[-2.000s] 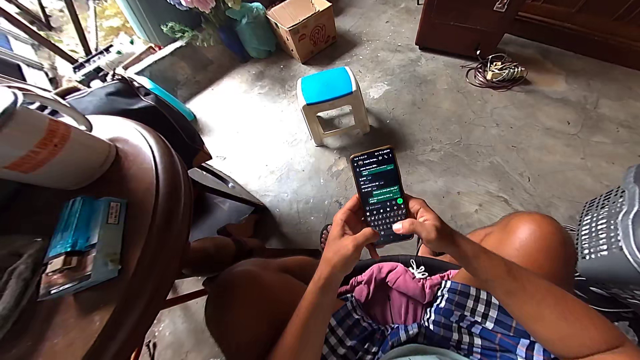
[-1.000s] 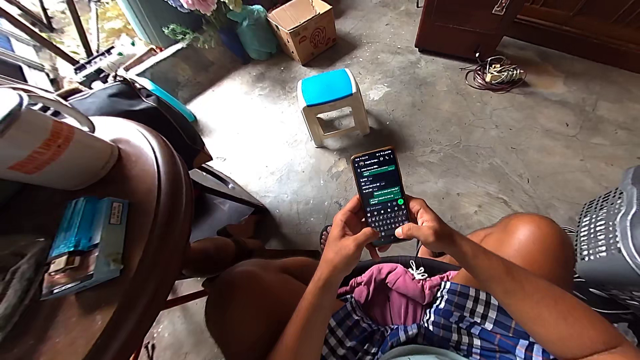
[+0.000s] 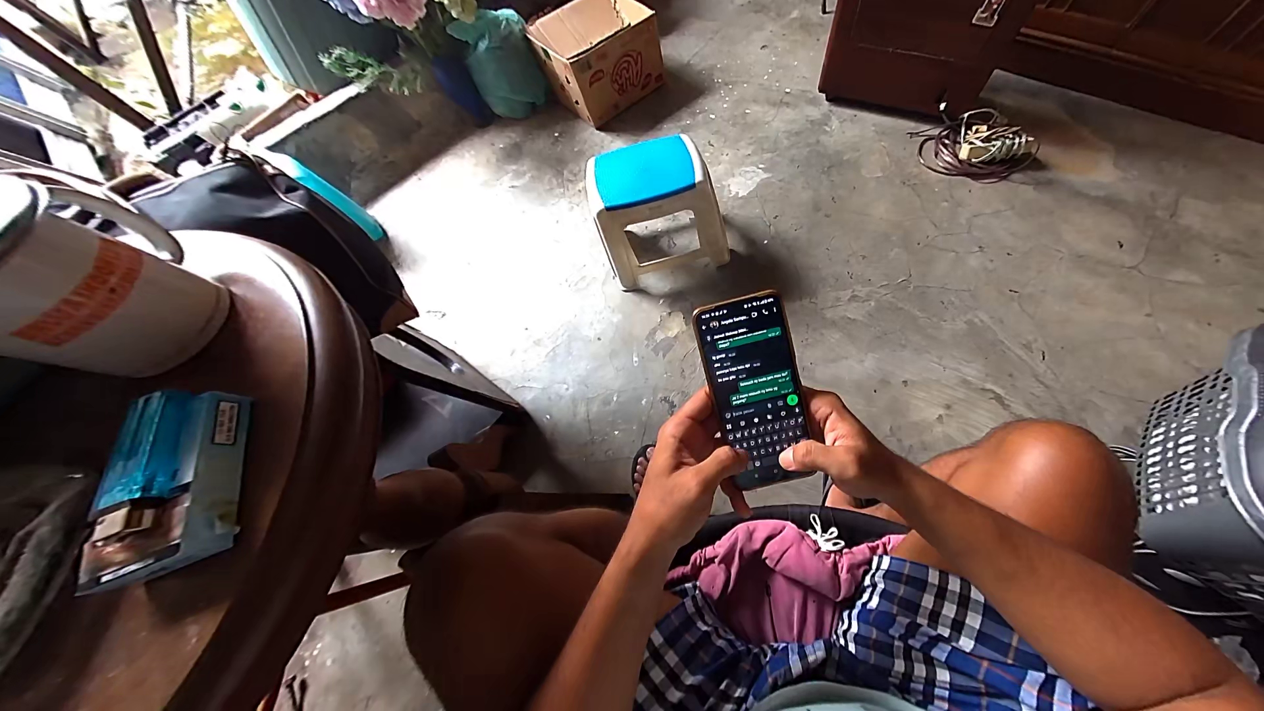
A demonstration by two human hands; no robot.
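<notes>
A smartphone (image 3: 752, 390) is held upright between my two hands above my lap, its lit screen showing a chat with a keyboard below. My left hand (image 3: 691, 459) grips the phone's left edge, the thumb at the lower left of the keyboard. On the other side, my right hand (image 3: 839, 449) holds the right edge, and its thumb lies over the lower right of the keyboard. The fingers behind the phone are mostly hidden. Under my forearms are blue plaid shorts (image 3: 948, 617) and pink cloth (image 3: 775, 583) with a white drawstring.
At the left, a round wooden table (image 3: 326, 415) bears a white container (image 3: 109, 296) and a blue packet (image 3: 173, 484). A blue-topped plastic stool (image 3: 647, 173) stands ahead, with a cardboard box (image 3: 612, 74) behind. Coiled cable (image 3: 973, 148) lies near a wooden cabinet (image 3: 899, 49). A grey basket (image 3: 1195, 464) is at right.
</notes>
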